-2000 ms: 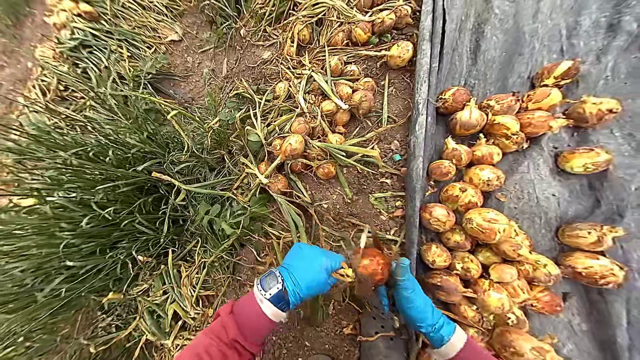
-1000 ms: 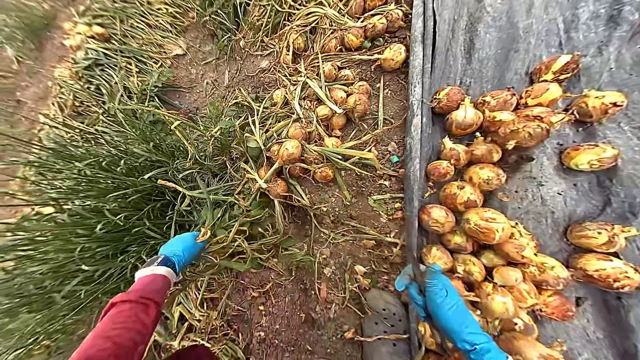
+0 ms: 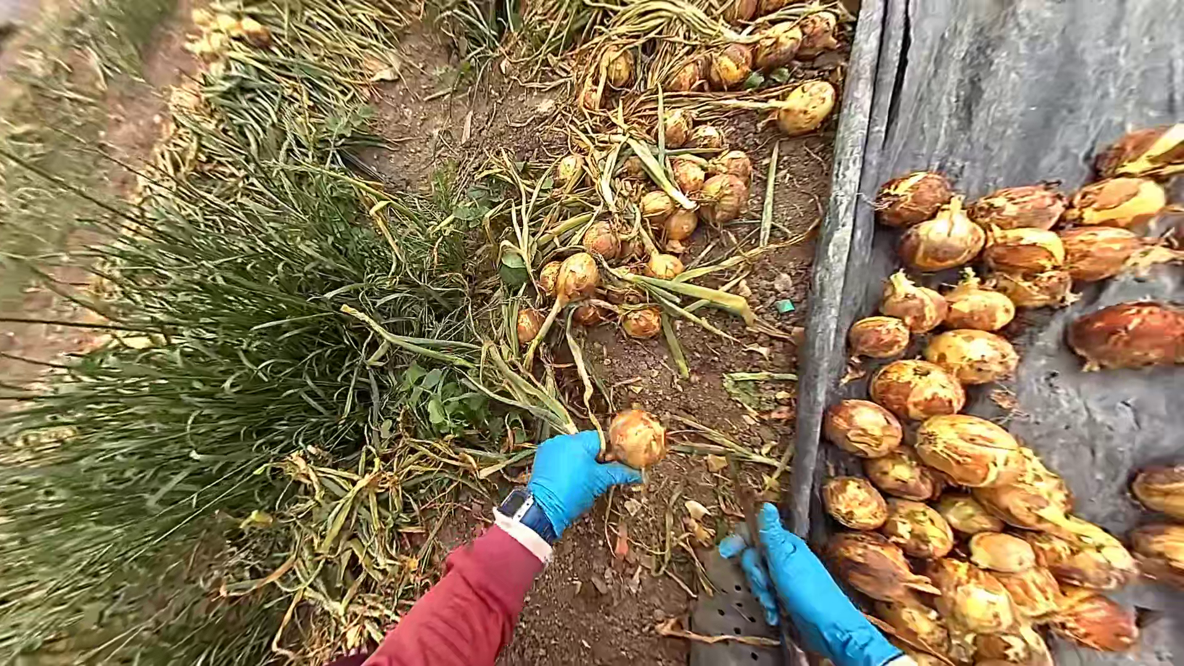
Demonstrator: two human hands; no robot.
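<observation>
My left hand (image 3: 573, 481), in a blue glove with a watch at the wrist, grips an onion (image 3: 637, 438) by its neck just below the row of unpicked-up onions. The bulb sticks out to the right of the fingers. My right hand (image 3: 800, 583), also gloved in blue, is beside the edge of the dark ground sheet, its fingers around a thin dark tool (image 3: 753, 529) whose kind I cannot tell. Right of that hand, many trimmed onions (image 3: 968, 450) lie in a pile on the sheet.
Onions with long leaves (image 3: 579, 276) lie on the soil ahead. Tall green grass (image 3: 213, 370) and dried leaves spread at left. The black fabric sheet (image 3: 999, 74) has a raised, folded edge (image 3: 837, 277). A dark perforated object (image 3: 731, 615), perhaps a shoe, is at the bottom.
My left hand has moved right from the grass and dry leaves and now holds an onion. A reddish onion shows at the sheet's right, where none lay before. My right hand stays near the sheet's edge.
</observation>
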